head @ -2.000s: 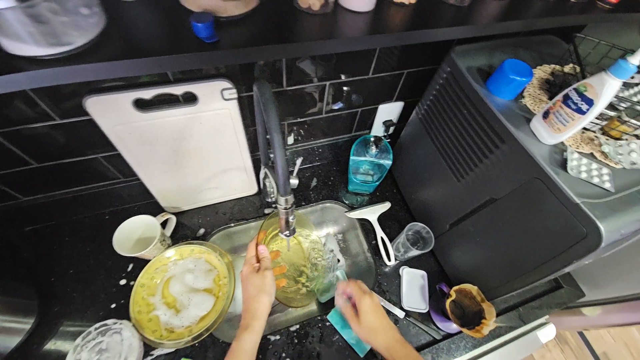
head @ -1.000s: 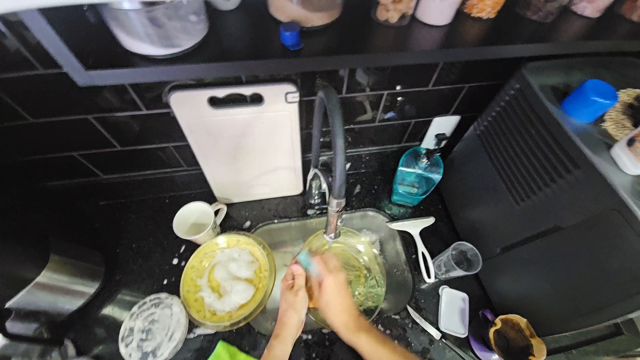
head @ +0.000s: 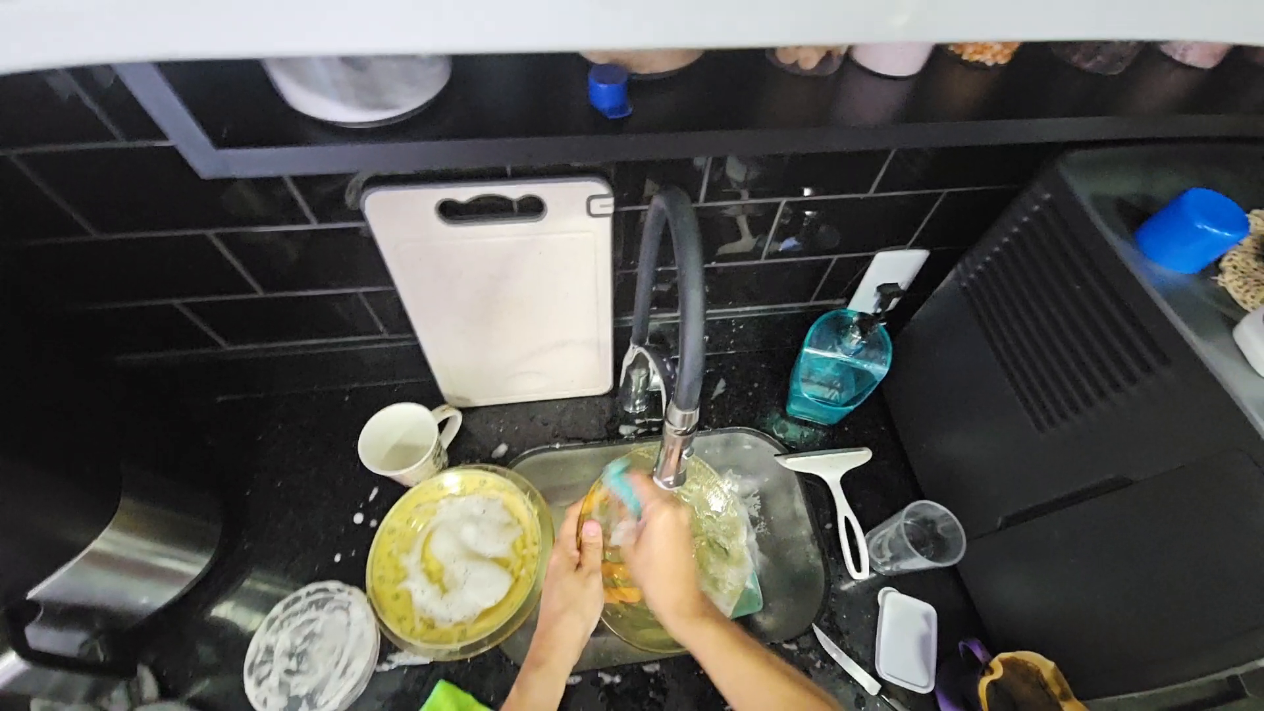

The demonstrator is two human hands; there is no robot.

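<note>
Over the steel sink [head: 790, 592], my left hand [head: 575, 573] grips the left rim of a yellowish clear glass bowl [head: 721, 533]. My right hand [head: 657, 538], blurred, holds a teal sponge or cloth [head: 622, 484] at the bowl's upper left part. The faucet's metal spout [head: 677, 444] hangs just above the bowl. To the left sits a yellow glass dish [head: 395, 553] with white foam in it. A foamy round lid or plate [head: 311, 647] lies further left. Part of a teal item [head: 750, 597] shows beneath the bowl's right side.
A white mug [head: 400, 441] and an upright white cutting board [head: 513, 296] stand behind. At right are a teal soap dispenser [head: 839, 365], a white squeegee [head: 844, 509], a clear cup [head: 918, 538], a knife [head: 847, 660], a white container [head: 906, 640] and a large black appliance [head: 1086, 395]. A shelf [head: 691, 128] overhangs.
My right hand has moved from the sink's right side to the bowl's left part, with the teal sponge or cloth now in it. My left hand stays at the bowl's left rim. The view has shifted.
</note>
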